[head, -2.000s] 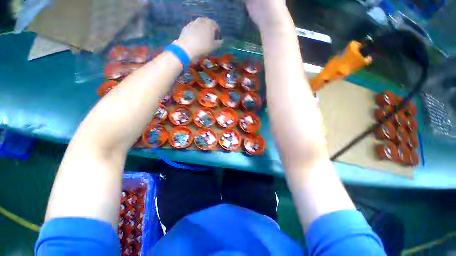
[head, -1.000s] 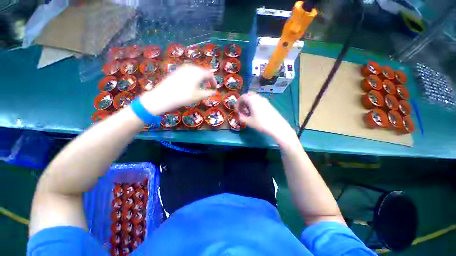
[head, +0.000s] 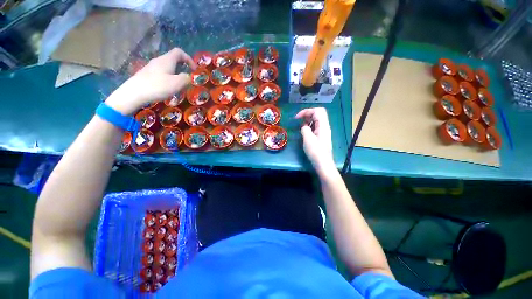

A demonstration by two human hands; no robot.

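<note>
Rows of orange-red round housings (head: pixel 222 115) with white and dark parts inside stand on the bench left of centre. My left hand (head: pixel 156 79), with a blue strap (head: pixel 116 116) on its wrist, is over the upper left housings, fingers bent; its fingertips are by a housing in the back rows. It hides several housings, and I cannot tell if it holds anything. My right hand (head: pixel 315 135) is just right of the housings, over the green bench top, fingers curled; whether something small is between the fingertips cannot be seen.
An orange screwdriver (head: pixel 328 41) leans over a blue-and-white box (head: pixel 297 64). Right of it, a cardboard sheet (head: pixel 385 111) bears a small group of housings (head: pixel 449 106). A clear blister tray (head: pixel 192 29) lies at the rear. A blue crate (head: pixel 119 233) with housings is below left.
My left hand has moved left and back across the housings. My right hand has moved right, off the housings' right edge. Earlier, both arms reached to the rear.
</note>
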